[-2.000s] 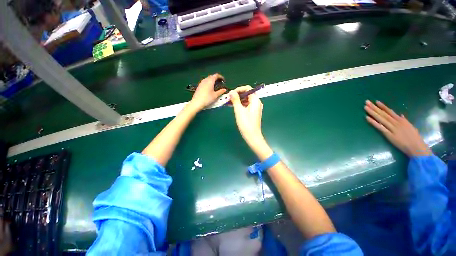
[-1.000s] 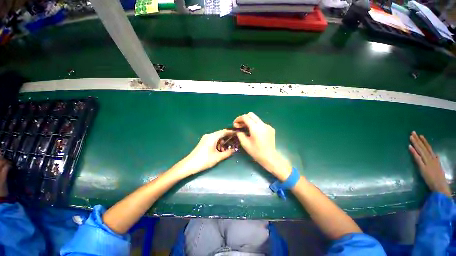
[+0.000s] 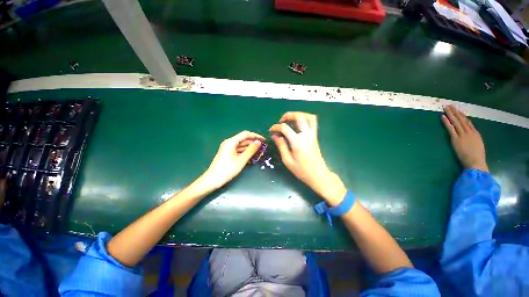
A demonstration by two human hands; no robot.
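My left hand (image 3: 235,155) is over the middle of the green mat (image 3: 174,139) and holds a small dark electronic module (image 3: 260,152) between thumb and fingers. My right hand (image 3: 299,145) is just right of it, fingers bent, fingertips close to the module but apart from it. Whether the right hand holds tweezers cannot be told; its fingers hide the spot. Small white parts (image 3: 267,163) lie in a loose cluster on the mat just below the module. A light blue wrist strap (image 3: 343,204) is on my right wrist.
A black blister tray (image 3: 43,156) lies at left. A white rail (image 3: 243,89) crosses behind my hands, with a grey-white post (image 3: 142,43). Spaced modules (image 3: 298,68) lie on the far green strip. Another person's hand (image 3: 466,139) rests at right near the rail.
The view has shifted. My right hand has drawn slightly away from the module in my left hand, and the white parts now show below it. The other person's hand has moved toward the rail.
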